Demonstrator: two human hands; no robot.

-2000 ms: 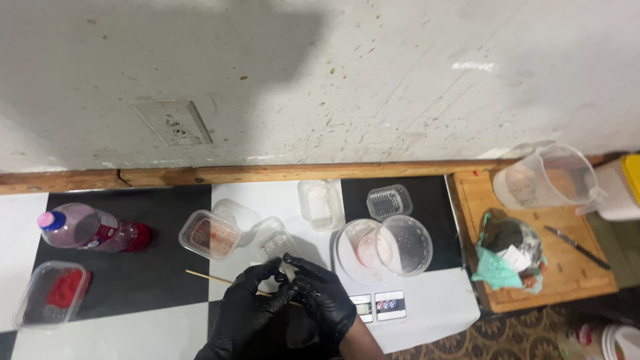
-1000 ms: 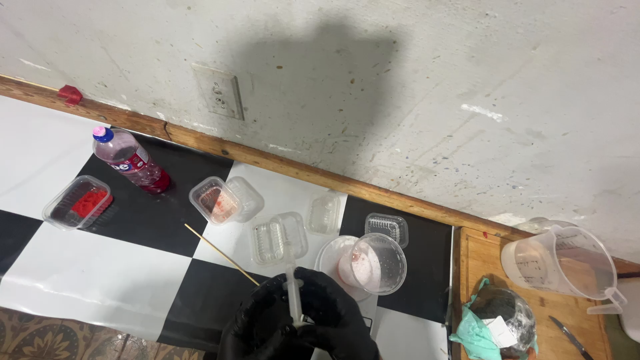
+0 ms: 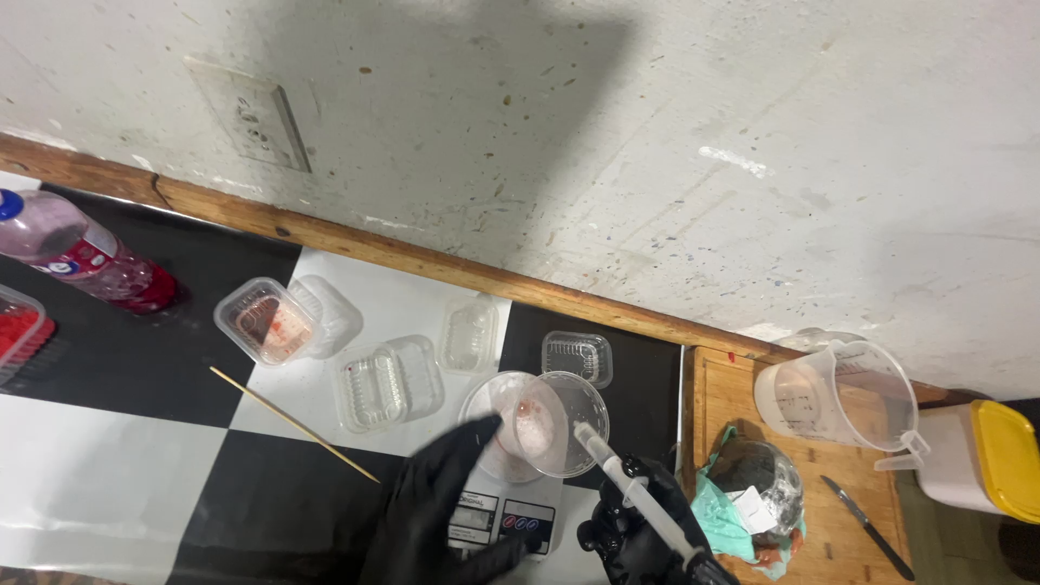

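Observation:
My right hand (image 3: 646,520), in a wet black glove, grips a clear plastic syringe (image 3: 642,496) whose tip end is over the rim of a clear plastic cup (image 3: 597,406). Pale pink, whitish matter lies in the cup, which stands on a white digital kitchen scale (image 3: 487,463). My left hand (image 3: 443,504), also black-gloved and blurred, is just left of the cup with its fingers apart, partly over the scale's front, and holds nothing. Left of it a thin wooden skewer (image 3: 294,424) lies on the black-and-white checked cover.
Small clear trays (image 3: 370,390) stand behind, one tray (image 3: 268,321) with reddish residue. At left are a bottle of red liquid (image 3: 97,260) and a tray of red matter (image 3: 20,325). The wooden board (image 3: 845,528) at right bears a measuring jug (image 3: 837,394), a wrapped dark bundle (image 3: 756,487) and a knife (image 3: 869,528).
My hands, together around the syringe one second ago, are now apart. The syringe has moved right to the cup in my right hand. Two seconds ago my hands were near the skewer.

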